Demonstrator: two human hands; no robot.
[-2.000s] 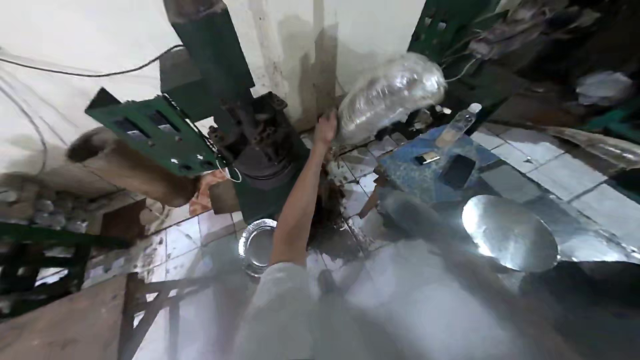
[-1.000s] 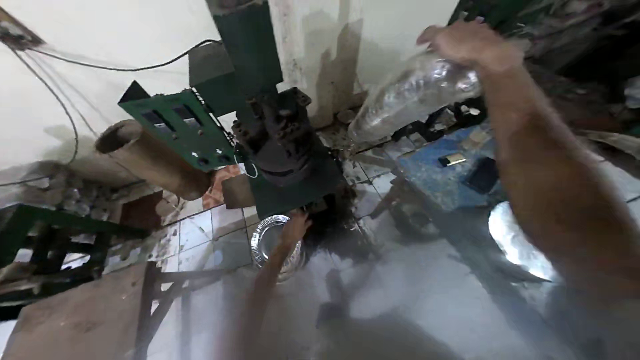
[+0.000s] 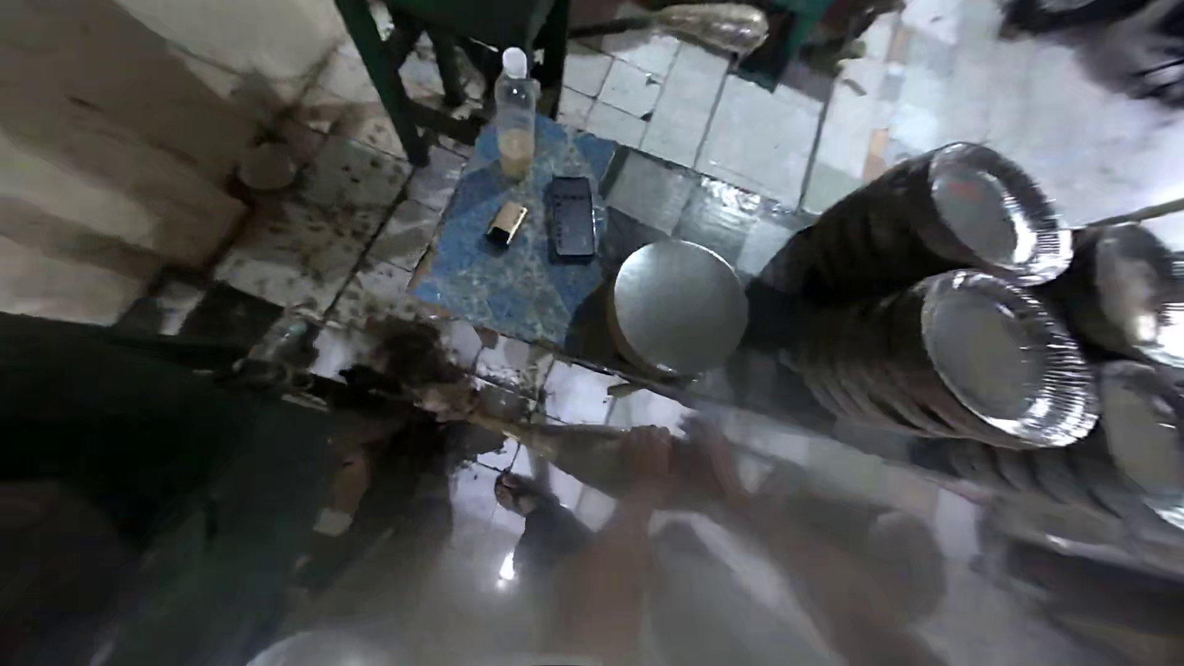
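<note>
My left hand and my right hand are close together low in the middle, both blurred, so their fingers cannot be made out. A long brownish thing stretches left from my left hand; whether I hold it is unclear. Just above my hands stands a round pile of flat metal discs. Fluted foil pans lie in long nested stacks to the right, with another stack behind.
A blue board bears a plastic bottle, a dark phone-like object and a small gold-coloured packet. Green metal legs stand behind it. A large dark green form fills the left. My foot is below.
My right hand has left the clear plastic bag and my left hand the foil pan by the green press; both are now together. The view has swung far right.
</note>
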